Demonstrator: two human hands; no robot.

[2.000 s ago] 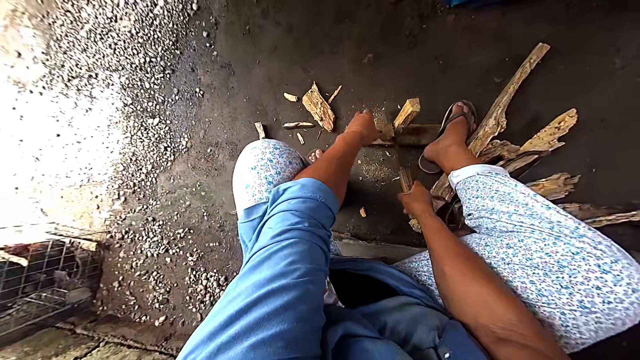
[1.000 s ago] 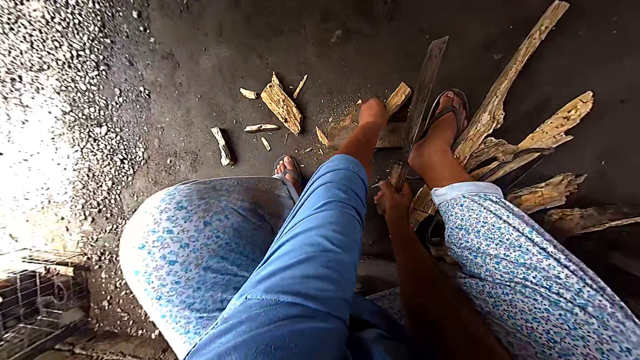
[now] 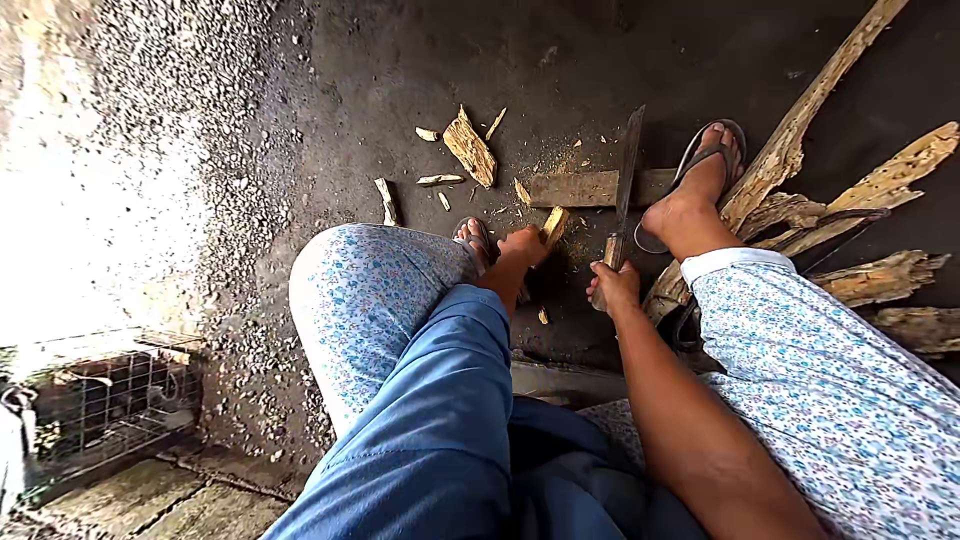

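My left hand grips a piece of split wood, its pale end pointing up and right, near my left foot. In my right hand is the wooden handle of a machete; its long dark blade points away from me and crosses above a flat wooden board on the ground. Under or beside my right foot, the board's right end is partly hidden. Wood chips and crumbs lie around the board.
Long rough pieces of wood fan out beside my sandalled right foot. A split chunk and slivers lie at upper centre. Gravel covers the left side, with a wire cage at lower left.
The machete blade now points away from me, and the right hand holds it by the handle. My left hand has drawn the wood piece back toward me, off the board.
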